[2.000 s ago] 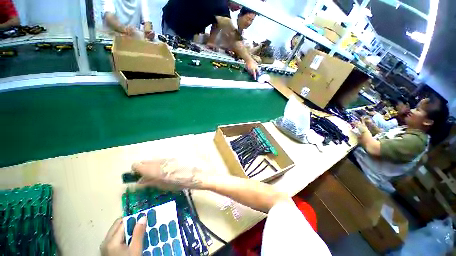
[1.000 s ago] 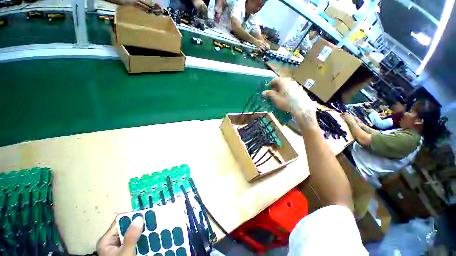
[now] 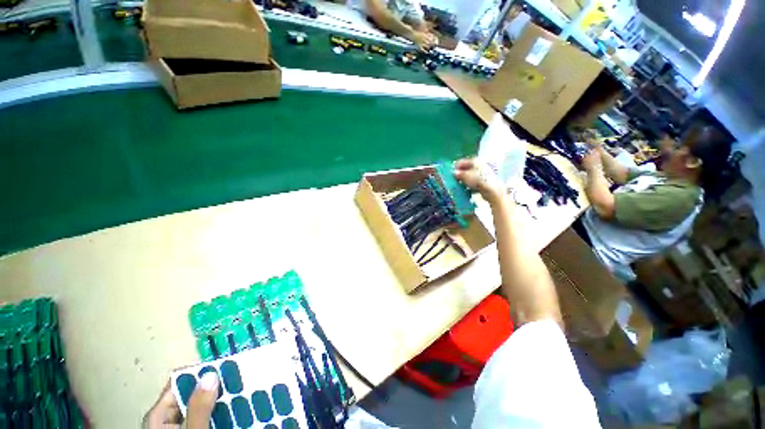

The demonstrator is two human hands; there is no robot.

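Note:
My left hand holds a white adhesive pad sheet with dark ovals, thumb on top, at the bottom edge. Part of the sheet is blank. Green circuit board strips with black cables lie on the bench beside and partly under the sheet. My right hand grips a green circuit board strip at the far right side of the open cardboard box. The box holds more strips with black cables.
A stack of wired boards is at the left bench edge. A green conveyor runs beyond, with stacked cardboard boxes. A clear bag and black cables lie beyond the box. A red stool is below. Another worker sits right.
My right hand moved from the boards at the left, up past the box with a strip, then down to the box's far side. My left hand keeps holding the sheet. The view has shifted.

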